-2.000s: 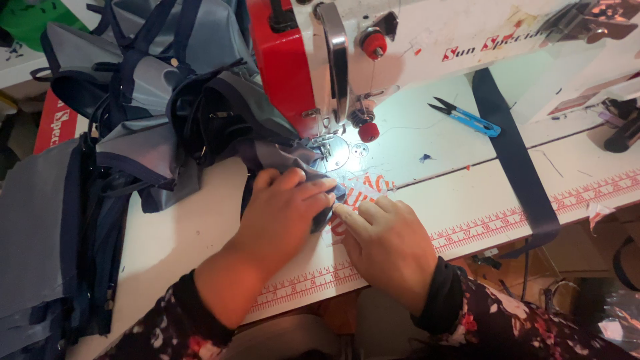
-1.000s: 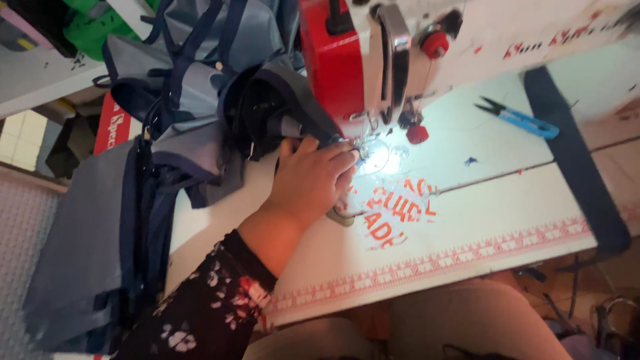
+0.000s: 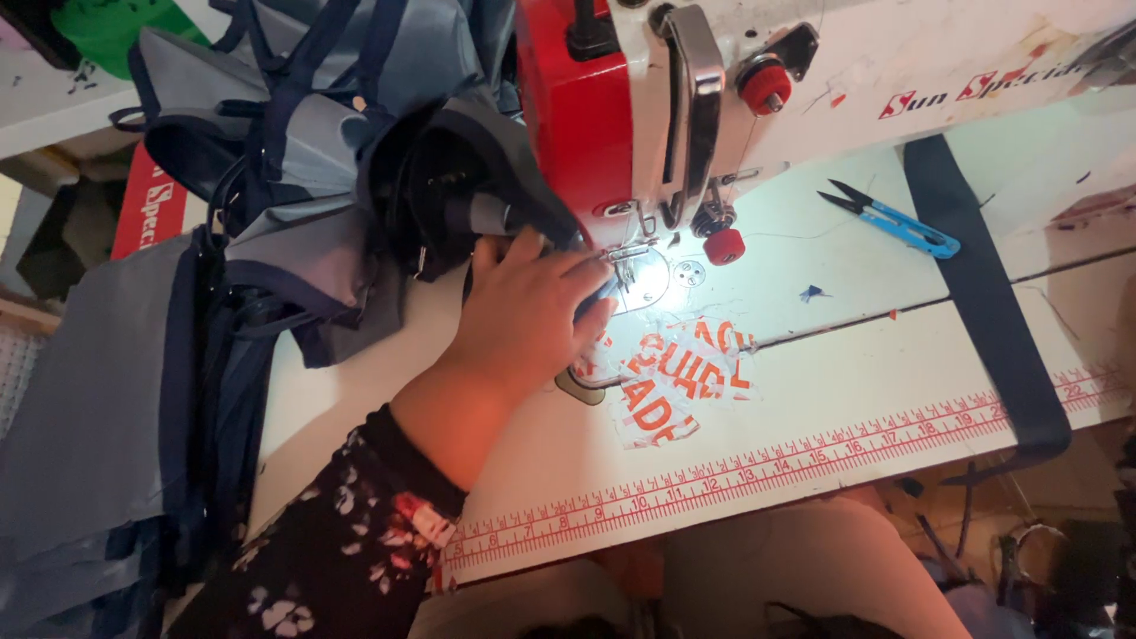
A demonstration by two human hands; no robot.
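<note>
My left hand (image 3: 532, 311) grips the edge of the dark blue bound fabric (image 3: 510, 191) just left of the needle area of a red and white sewing machine (image 3: 577, 124). Its fingertips are close to the presser foot (image 3: 632, 255), under the lit lamp. Part of the held fabric is hidden beneath the fingers. The held piece runs up into a heap of grey-blue fabric pieces with navy binding (image 3: 311, 142). My right hand is out of view. Torn plastic with orange lettering (image 3: 679, 373) lies on the machine bed, right of my left hand.
Blue thread snips (image 3: 896, 222) lie beside a navy fabric strip (image 3: 985, 302) that hangs over the front edge. A red printed measuring scale (image 3: 754, 479) runs along that edge. Stacked grey-blue pieces (image 3: 106, 355) hang at the left. A green item (image 3: 124, 35) is at upper left.
Two seconds ago both hands were together on the fabric at the needle; the right hand has since left the view. The left hand stays by the presser foot, and the plastic is now uncovered.
</note>
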